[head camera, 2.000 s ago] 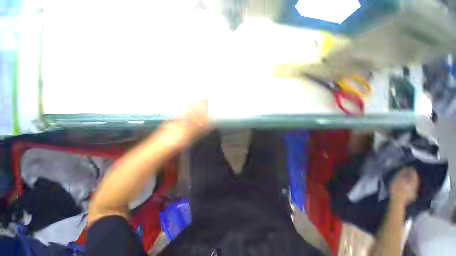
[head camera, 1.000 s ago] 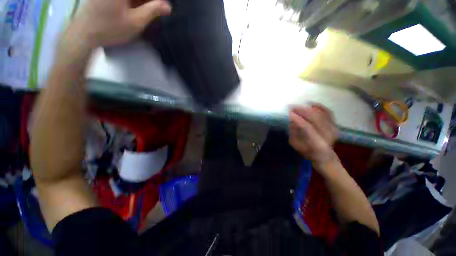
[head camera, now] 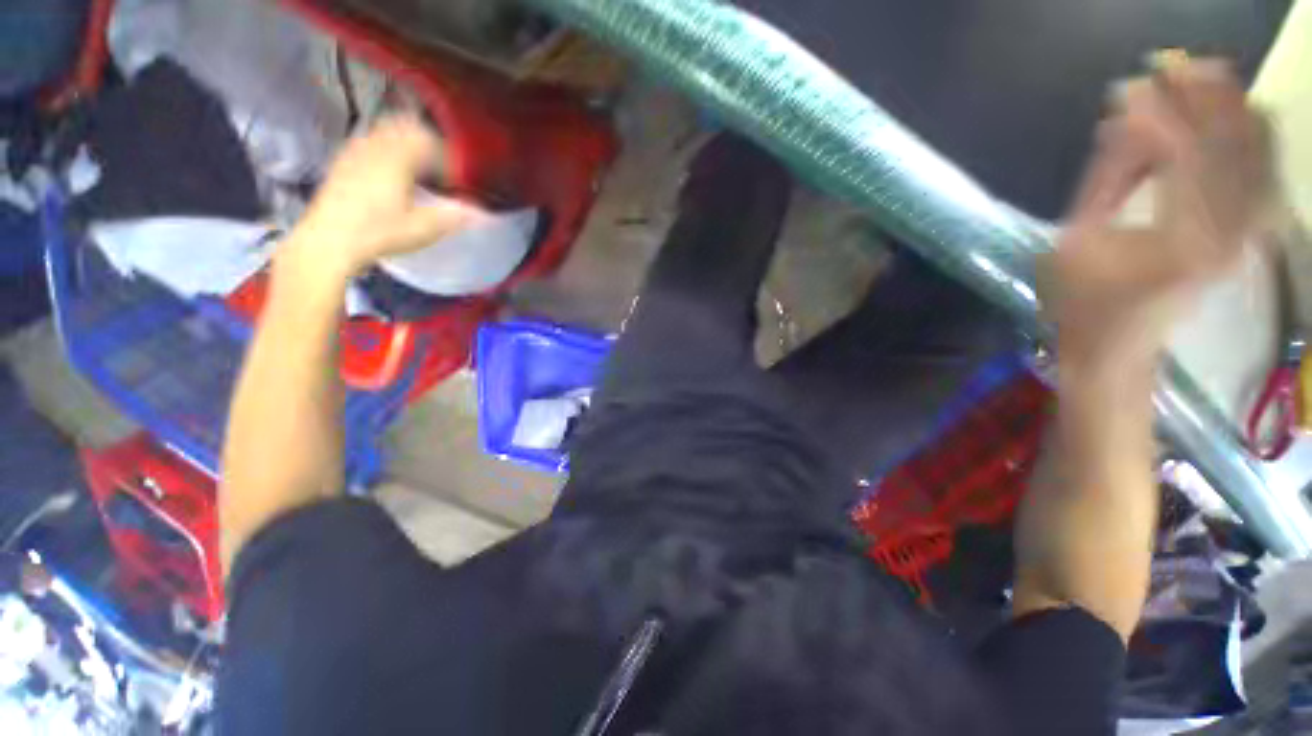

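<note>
A black fabric panel [head camera: 993,86] lies on the machine table at the top right, partly cut off by the top edge. My right hand [head camera: 1165,187] is over the table at the panel's right side, blurred, with fingers bent; I cannot tell whether it grips anything. My left hand [head camera: 381,194] is over the red basket [head camera: 576,166] at the left, thumb and fingers apart, with nothing seen in it. A white cut piece [head camera: 468,256] with a dark edge lies just below its fingers, and I cannot tell whether they touch.
The table's green-grey front edge [head camera: 849,137] runs slanting down to the right. A red scissors handle [head camera: 1272,414] shows at the far right. A small blue basket [head camera: 497,388] stands below. Another red basket [head camera: 957,482] is under the table edge. Black pieces [head camera: 166,151] lie at left.
The view has turned down and left. My left hand has moved from the black panel on the table to above the left basket. My right hand has moved from the front edge onto the table.
</note>
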